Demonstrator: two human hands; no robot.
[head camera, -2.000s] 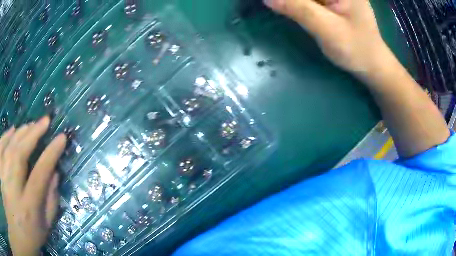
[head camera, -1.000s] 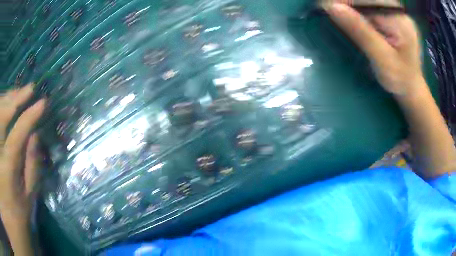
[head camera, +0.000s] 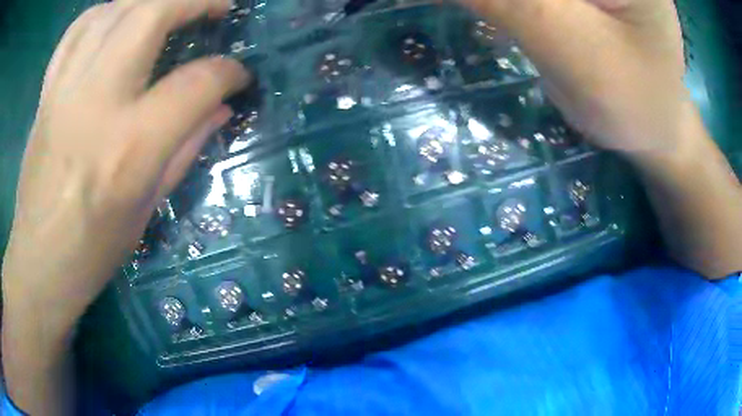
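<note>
A clear blister tray (head camera: 325, 244) lies in front of me, with glare on its ridges. Its pockets hold small assemblies, such as one with a round dotted disc (head camera: 443, 237) joined to a small square end (head camera: 464, 259). My left hand (head camera: 134, 122) is over the tray's left side, fingers bent and apart, with nothing visible in it. My right hand (head camera: 598, 69) is over the upper right of the tray; its fingertips are cut off by the top edge, so its hold cannot be told. A small dark object (head camera: 358, 6) shows at the top edge between the hands.
A dark green mat (head camera: 706, 57) shows around the tray. My blue smock (head camera: 521, 349) fills the bottom edge, close to the tray's near rim. Both forearms flank the tray.
Both hands have moved inward over the tray; the left came right, the right came left. The tray now sits more level and further right in view. The dark item at my right hand is out of sight.
</note>
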